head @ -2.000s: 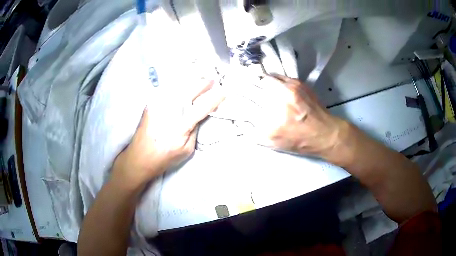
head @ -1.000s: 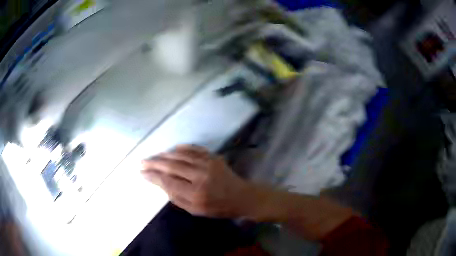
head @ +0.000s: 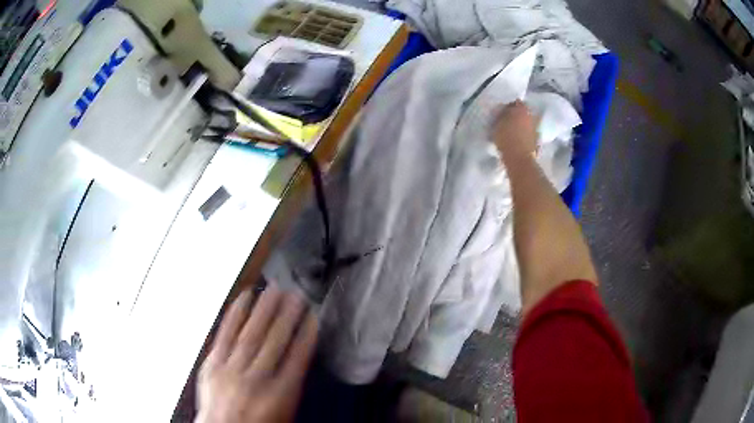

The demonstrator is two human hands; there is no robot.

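Note:
Pale garments (head: 413, 198) hang in large folds over the side of a blue bin (head: 597, 124) on the right. My right hand (head: 516, 132) reaches out onto the upper part of the pile, at a raised white fold; its fingers are bent at the cloth and partly hidden, so the grip is not clear. My left hand (head: 258, 351) is at the bottom, at the table's front edge, fingers spread slightly, blurred, holding nothing visible.
The white sewing machine (head: 107, 91) with blue JUKI lettering stands at upper left on the white table (head: 178, 273). A dark pouch-like item (head: 302, 83) lies near the table's brown edge. A black bent rod (head: 318, 194) sticks out before the garments. Speckled floor shows at right.
The view has swung right from the needle area to the bin. My right hand has moved from the table to the garment pile. My left hand now shows at the table edge.

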